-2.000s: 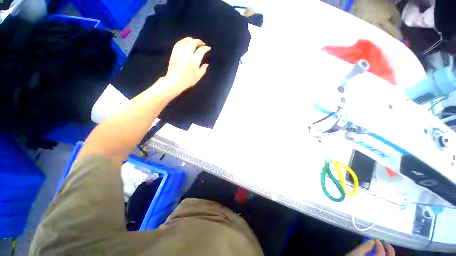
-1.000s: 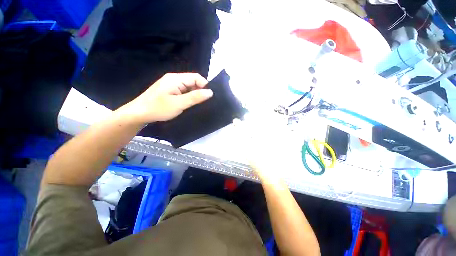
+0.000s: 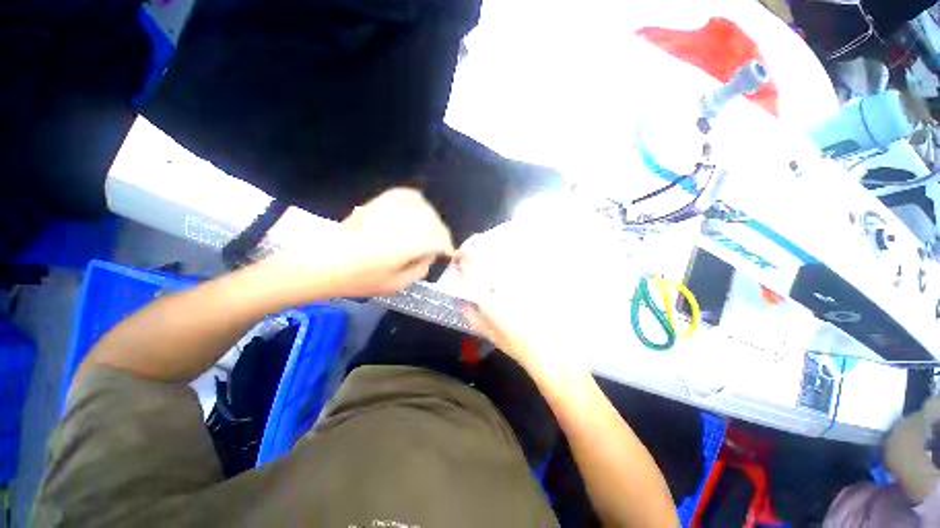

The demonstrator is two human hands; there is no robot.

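Note:
A black fabric piece (image 3: 479,186) lies on the white machine table, from my hands to near the needle area of the sewing machine (image 3: 737,242). My left hand (image 3: 400,242) is bent over the near edge of the piece, its fingertips pinched on it. My right hand (image 3: 487,294) meets the left fingertips at that edge; glare washes it out, so its grip is unclear. A large black stack (image 3: 309,93) lies at the left of the table. Glare also hides the needle.
Green and yellow shears (image 3: 652,315) and a dark flat rectangle (image 3: 708,284) lie below the machine head. A red fabric scrap (image 3: 722,52) lies behind it. A blue crate (image 3: 294,387) stands below the table at left, a red stool (image 3: 744,474) below right. Part of a person shows at lower right.
My left hand has moved right and down to the near edge of the black piece. My right hand has come up from the lower right and now meets the left.

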